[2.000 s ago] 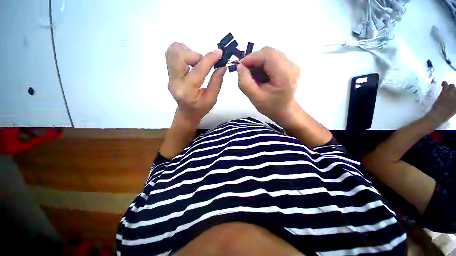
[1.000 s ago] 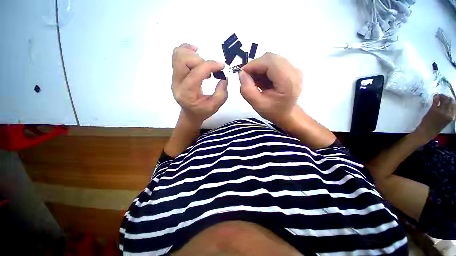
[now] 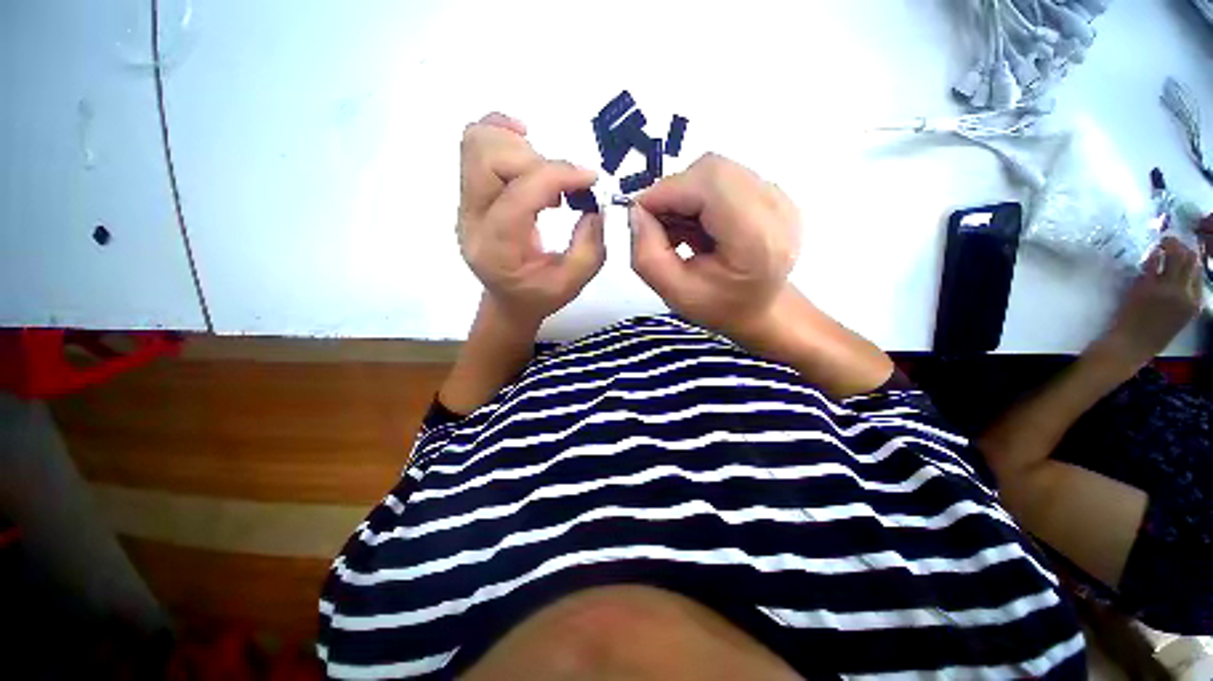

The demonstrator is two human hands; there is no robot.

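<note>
My left hand (image 3: 528, 229) holds a small black connector housing (image 3: 583, 200) between thumb and forefinger. My right hand (image 3: 718, 240) pinches a tiny piece (image 3: 621, 201) with its fingertips, close to the left fingertips; it looks like a thin wire end, but is too small to tell surely. The two hands are a small gap apart. Several loose black housings (image 3: 620, 123) lie in a small pile on the white table just beyond the fingertips, with one (image 3: 677, 135) at the pile's right side.
A black phone (image 3: 978, 279) lies at the table's front edge, right. Beyond it are a clear plastic bag (image 3: 1084, 206), a grey-white cable (image 3: 978, 127) and cable bundles (image 3: 1018, 53). Another person's hand (image 3: 1164, 295) is at far right. A small black piece (image 3: 101, 236) lies far left.
My right fingertips have moved slightly down, level with the left fingertips. My left hand still holds the housing. The other person's hand has shifted slightly.
</note>
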